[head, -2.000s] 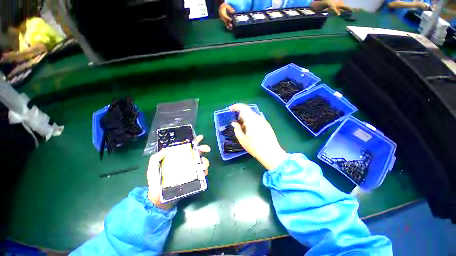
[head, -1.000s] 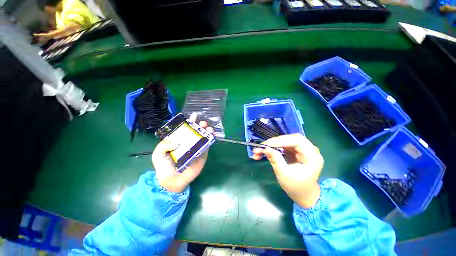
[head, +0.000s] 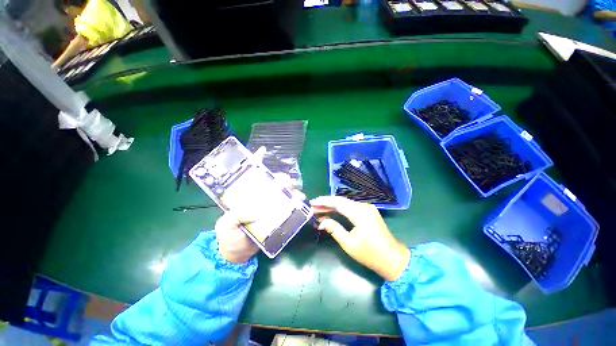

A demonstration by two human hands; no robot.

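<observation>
A phone assembly (head: 251,196) with a pale, glaring middle and a dark end lies tilted in my left hand (head: 239,238), its open back facing up. My right hand (head: 361,233) is at the phone's lower right edge, thumb and fingertips close together. The black strip seen earlier in that hand cannot be made out clearly now. The centre parts bin (head: 407,177), a blue box holding loose black strips, stands just beyond my right hand.
A left parts bin (head: 177,150) overflows with black strips, beside bagged strips (head: 278,138). A loose strip (head: 194,208) lies on the mat. Three right parts bins (head: 539,154) hold small black parts. Dark tray stacks flank the bench. A person in yellow is at upper left.
My right hand went from the centre bin, pulled out a black strip, then moved left to the phone's edge. My left hand has turned the phone flatter, its back more toward me.
</observation>
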